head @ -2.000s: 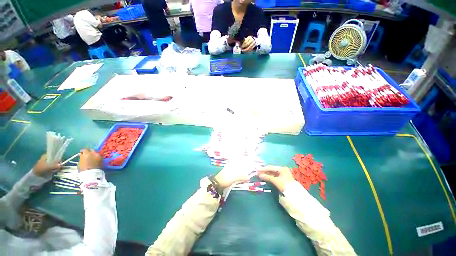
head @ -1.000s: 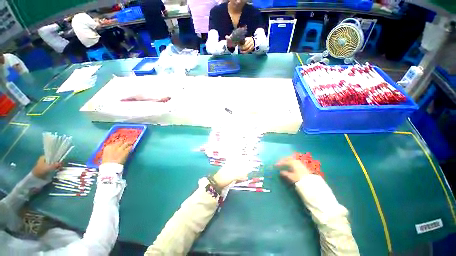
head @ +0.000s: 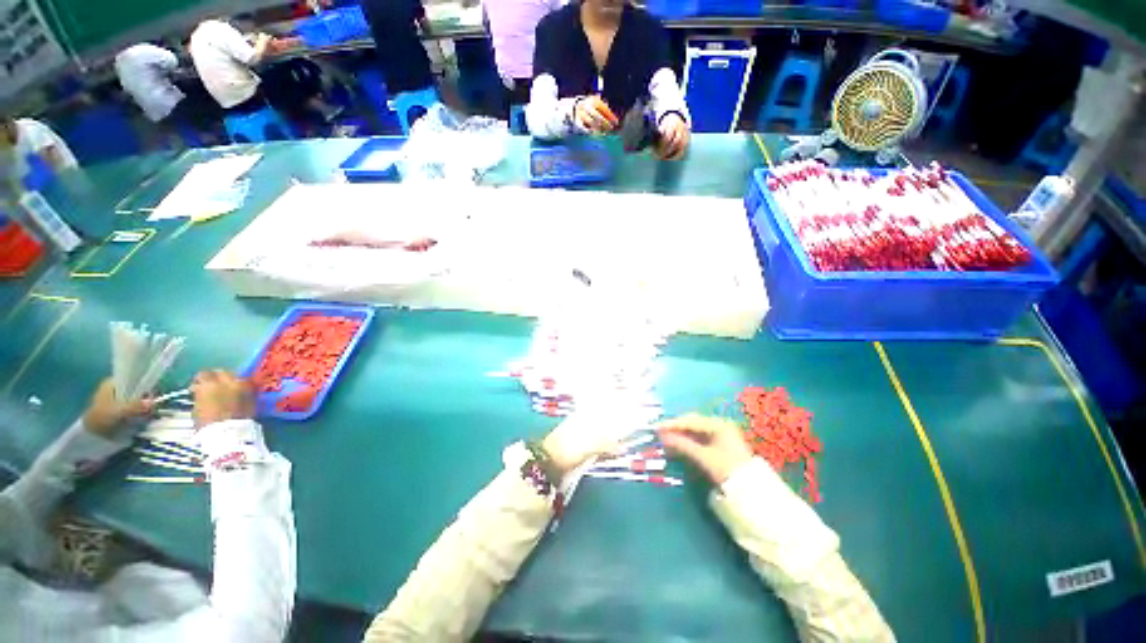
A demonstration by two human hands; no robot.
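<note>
My left hand [head: 584, 440] lies at the near edge of the heap, closed around white sticks; its fingers are washed out by glare. Several white sticks with red sections [head: 635, 467] stick out under and beside it. My right hand [head: 704, 442] is just right of it, thumb and fingertips pinched together at the stick ends; whether a red piece is between them is too small to tell. A loose pile of red pieces [head: 782, 430] lies right of my right hand. A heap of red-and-white sticks [head: 584, 358] lies beyond my left hand, partly overexposed.
A large blue bin [head: 899, 302] of red-and-white sticks stands far right. A long white block [head: 503, 251] crosses the table centre. At left, a neighbour's hands hold white sticks [head: 142, 362] near a blue tray [head: 365, 329] of red pieces. Another person sits opposite; a fan [head: 880, 107] stands behind the bin.
My right hand has moved from the red pile back left to the sticks by my left hand. The neighbour's right hand has left the tray and returned to their sticks.
</note>
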